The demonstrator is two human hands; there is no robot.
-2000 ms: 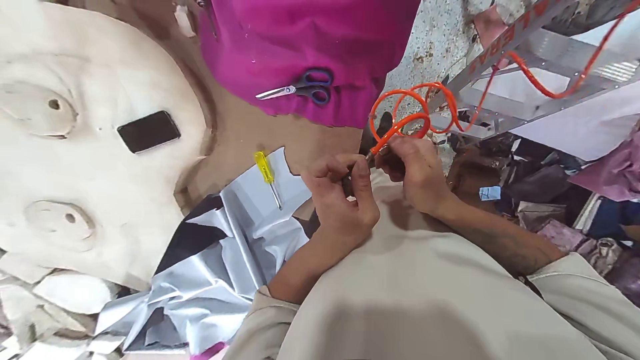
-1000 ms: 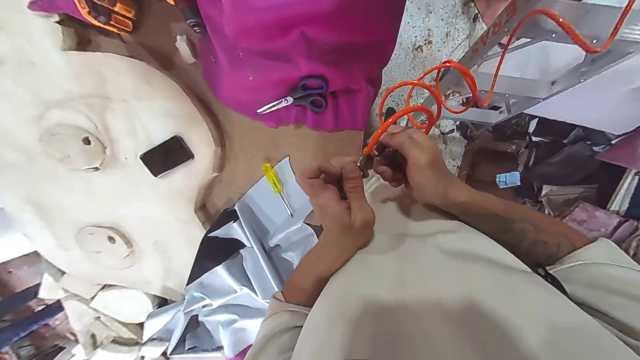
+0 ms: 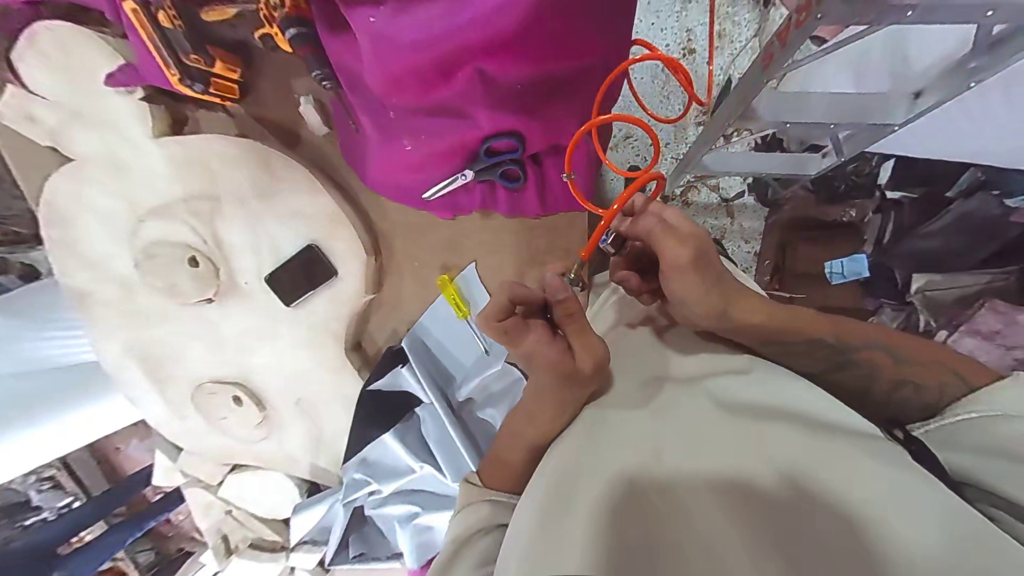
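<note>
An orange coiled air hose (image 3: 614, 210) ends in a metal fitting (image 3: 574, 276), which my left hand (image 3: 552, 332) pinches between thumb and forefinger. Just to the right, my right hand (image 3: 672, 260) is closed around a small metal clamp or coupling (image 3: 612, 242) close to the hose; its exact kind is unclear. Left of my left hand a screwdriver with a yellow handle (image 3: 454, 298) lies on silver sheet material (image 3: 456, 352). Scissors with dark blue handles (image 3: 488, 168) rest on magenta fabric (image 3: 472, 88) above the hands.
A big cream foam shape (image 3: 264, 208) at the left carries a black phone (image 3: 301, 275). Orange-and-black power tools (image 3: 192, 60) and a drill (image 3: 296, 36) lie at the top left. A metal ladder (image 3: 788, 104) stands at the upper right, above heaped fabric scraps (image 3: 960, 216).
The hands have moved slightly apart, and more of the hose end and its metal fitting shows between them. The view has shifted, bringing more of the power tools into sight.
</note>
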